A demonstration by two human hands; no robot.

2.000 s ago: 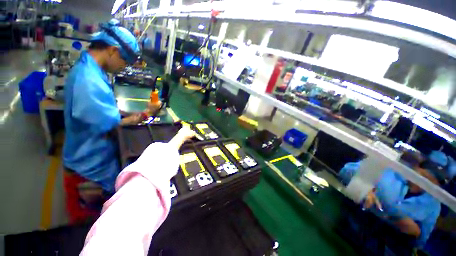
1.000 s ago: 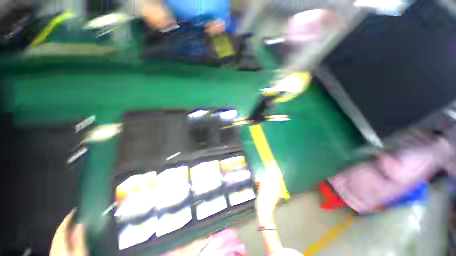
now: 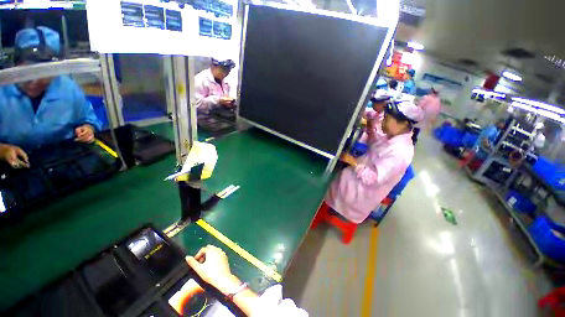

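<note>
A black phone tray [image 3: 93,254] lies at the lower left on the green mat, with phones in its slots. One phone [image 3: 148,245] in the far row has a dark screen with a pale reflection and small yellow text. A nearer phone [image 3: 187,296] shows an orange and white picture. My right hand [image 3: 212,265] rests by the tray's right edge, fingers curled down beside these phones; whether it grips anything is unclear. My left hand is not in view.
A black stand with a yellow-and-white top [image 3: 199,162] stands behind the tray. Yellow tape [image 3: 238,249] runs to the bench edge. A black partition [image 3: 303,80] rises behind. A person in pink [image 3: 378,167] sits at right, one in blue [image 3: 49,114] across the bench.
The view has swung right and lifted from the trays. My left hand has left the picture. My right hand is now by the tray's far-row phone.
</note>
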